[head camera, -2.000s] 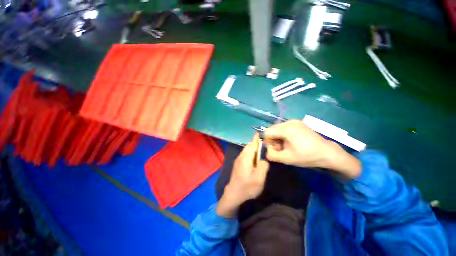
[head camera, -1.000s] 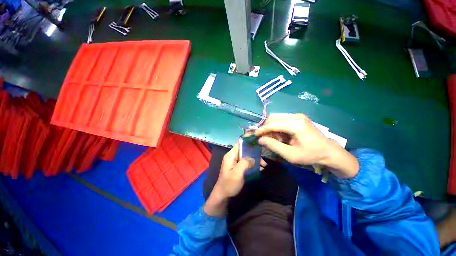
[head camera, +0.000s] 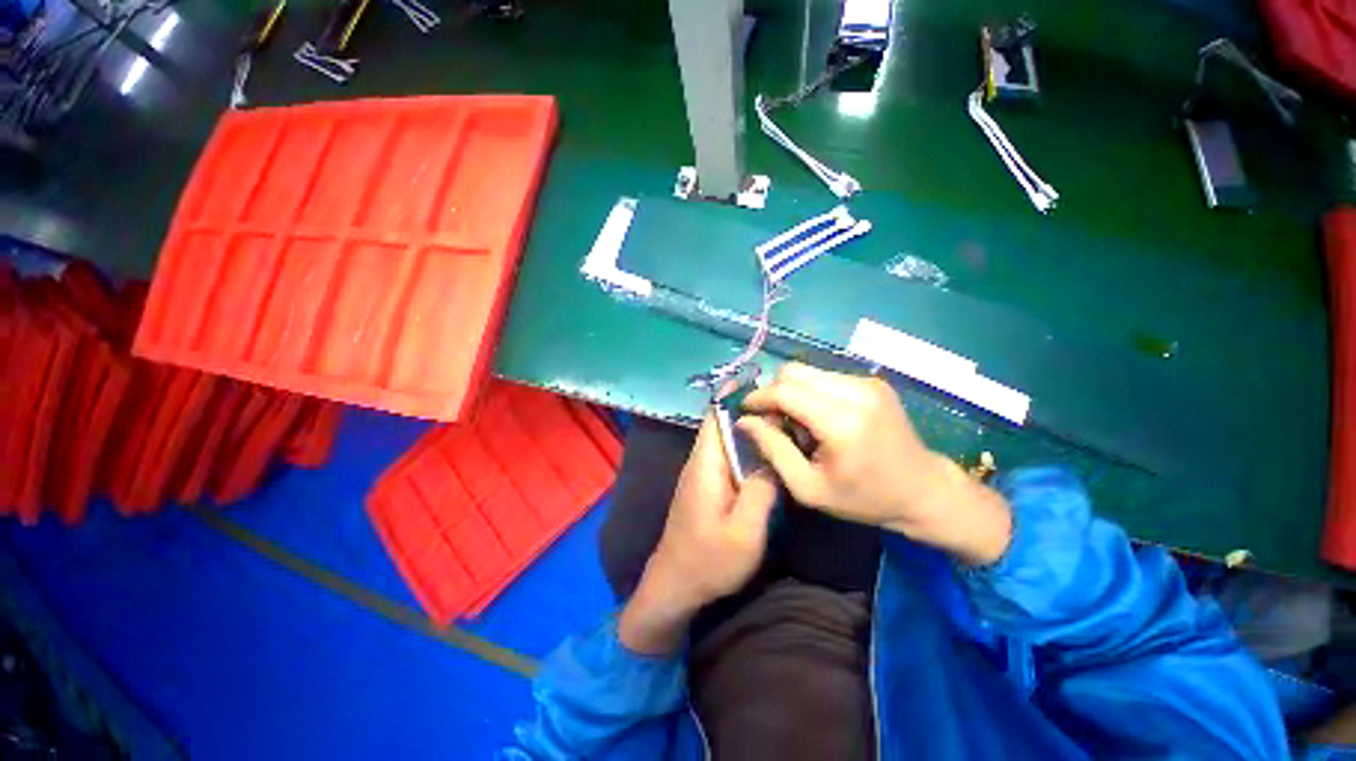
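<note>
A battery pack (head camera: 732, 446) is held over my lap at the bench edge, mostly hidden by my fingers; a pale edge of it shows. My left hand (head camera: 717, 520) is closed around its lower part. My right hand (head camera: 848, 446) is at its wired end, with thumb and fingertips on it; what they pinch cannot be told. Thin lead wires (head camera: 763, 330) run up from that end onto the green mat. They lead to several white wire ends (head camera: 811, 243) lying side by side.
A red compartment tray (head camera: 350, 253) overhangs the bench edge at left. More red trays (head camera: 498, 498) are below. A grey post (head camera: 711, 97) is bolted to the bench. A white strip (head camera: 940, 369) and wrinkled film lie in front of me. Other packs (head camera: 1219, 164) lie further back.
The pack has turned from showing its dark face to mostly its pale edge. The right hand has shifted slightly down, uncovering more of the white strip. The view has shifted slightly.
</note>
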